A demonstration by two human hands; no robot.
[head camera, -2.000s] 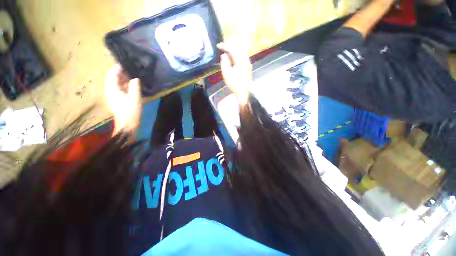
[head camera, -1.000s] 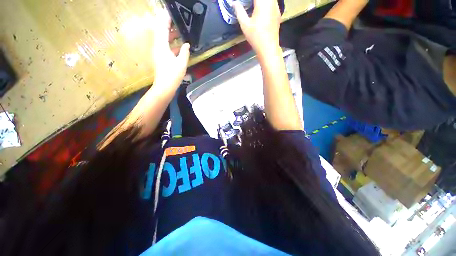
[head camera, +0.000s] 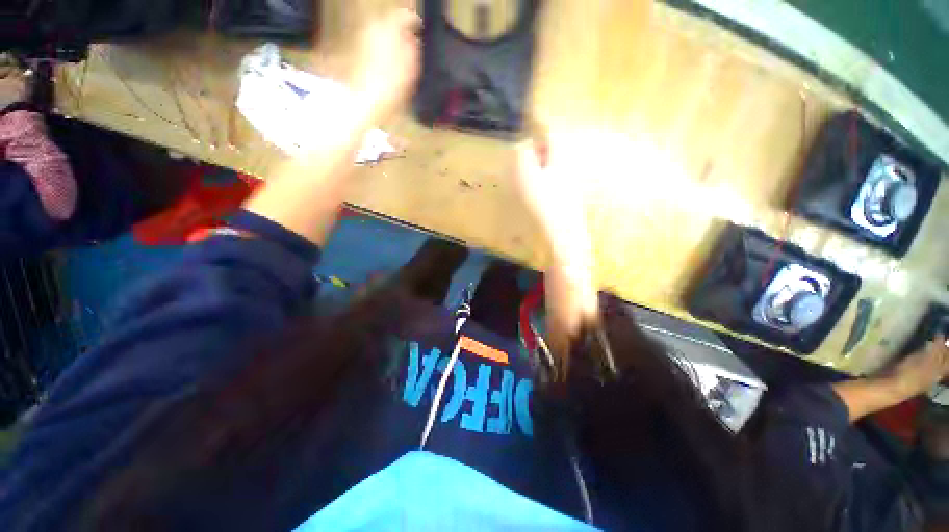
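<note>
A black speaker housing (head camera: 473,88) lies on the bench in front of me, with bench surface showing through its round hole. A thin red wire shows on its lower part. My left hand (head camera: 387,68) is blurred and holds the housing's left edge. My right hand (head camera: 541,166) is blurred and overexposed at the lower right corner. Its fingertips are at or near the corner, and I cannot tell if they grip it.
Two housings with silver drivers (head camera: 796,301) (head camera: 888,197) lie on the bench at right. White crumpled paper (head camera: 297,104) lies beside my left forearm. More black housings (head camera: 265,16) are at the upper left. A driver tray (head camera: 718,384) stands below the bench edge. Other workers' arms show at both sides.
The view has swung left along the bench. The housing with a driver from before is out of my hands, and my hands are now at a housing with an empty hole.
</note>
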